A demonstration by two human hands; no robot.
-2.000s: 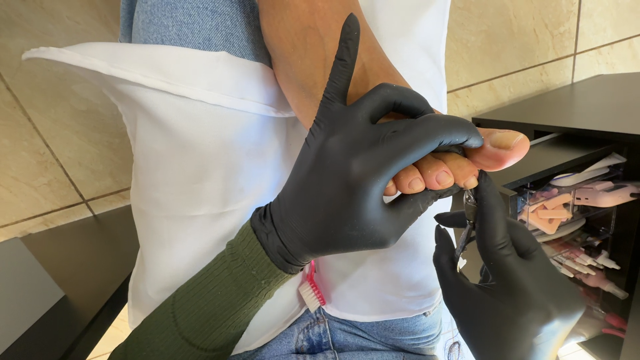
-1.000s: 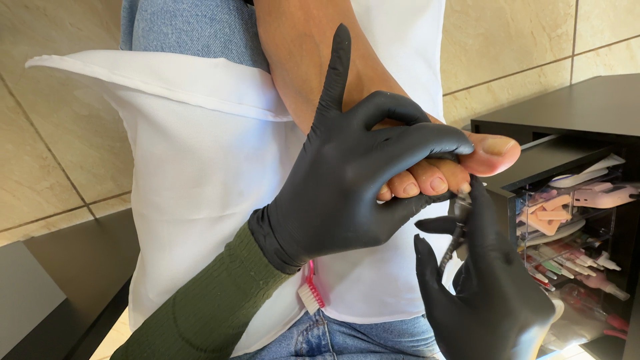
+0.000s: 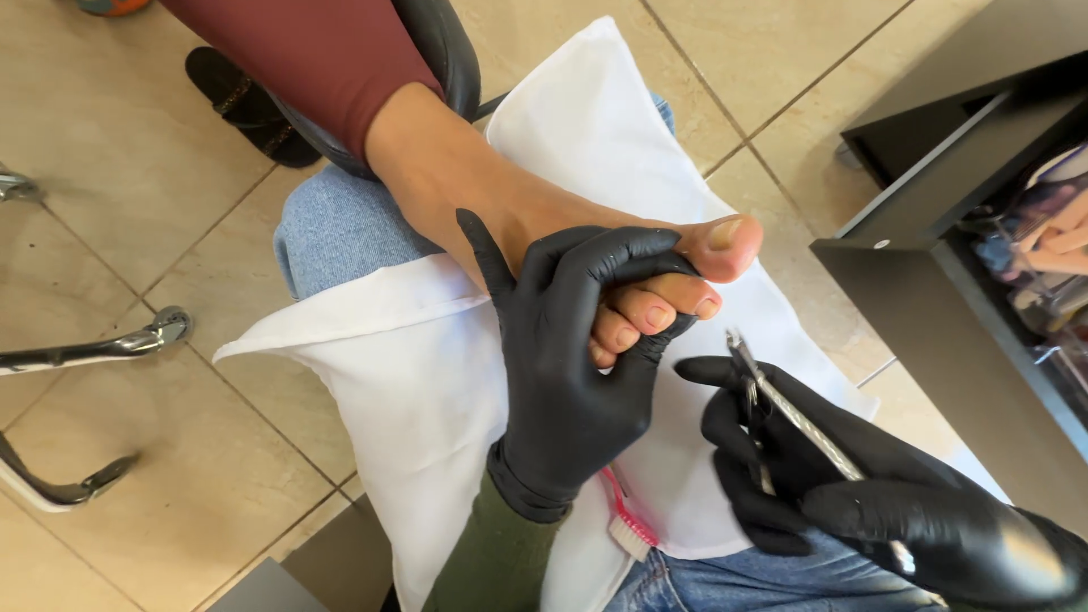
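A person's bare foot (image 3: 501, 183) lies across my lap on a white cloth (image 3: 416, 399). My left hand (image 3: 578, 365), in a black glove, grips the front of the foot, its fingers between the big toe and the smaller toes and its thumb under them. To the right, my gloved right hand (image 3: 816, 467) holds metal cuticle nippers (image 3: 803, 421), whose jaws point up toward the toes without touching them. A pink nail brush (image 3: 627, 518) with white bristles rests on the cloth beneath my left wrist.
A dark cabinet (image 3: 960, 331) with an open drawer of tools stands at the right. Chrome chair legs (image 3: 110, 347) reach in from the left over the tiled floor (image 3: 229, 425). A black sandal (image 3: 251, 106) lies at the upper left. My jeans (image 3: 344, 225) show beside the cloth.
My right hand and the nippers have moved away from the toes, where they were one second ago. My left hand still holds the foot. The view has shifted widely, showing more floor and the person's leg.
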